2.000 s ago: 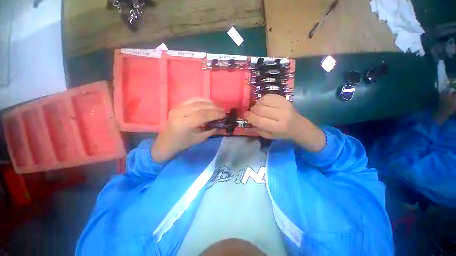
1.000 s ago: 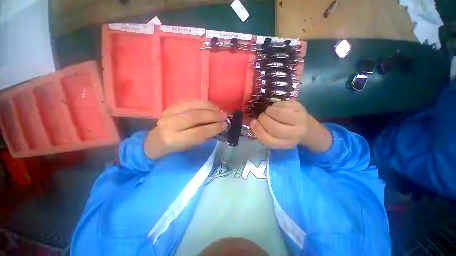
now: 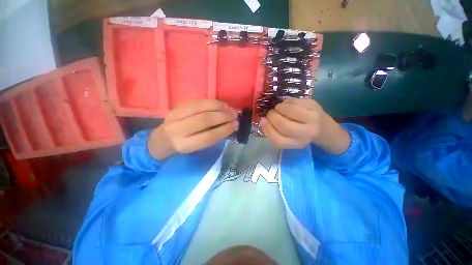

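Observation:
A black-and-silver piece (image 3: 244, 126) is held between both hands at the near edge of the divided parts tray (image 3: 161, 72). Its black strip stands upright between the fingertips, with shiny silver beside it. My left hand (image 3: 199, 126) grips its left end and my right hand (image 3: 291, 124) its right end; the fingers hide both ends. Finished pieces (image 3: 291, 67) are stacked crosswise in the tray's rightmost compartment. One piece (image 3: 234, 37) lies across the far end of the compartment beside it. The two left compartments hold no pieces.
A second divided tray (image 3: 59, 111) is at left, below a white sheet (image 3: 23, 44). Square heads (image 3: 379, 78), dark parts (image 3: 416, 59) and a bright white square (image 3: 362, 42) lie on the green surface at right. White scraps (image 3: 449, 19) are at far right, above a person's blue sleeve (image 3: 440, 155).
The view has shifted, so the tray sits higher in the picture. The black strip has turned more upright between the fingers. Both hands still hold the piece.

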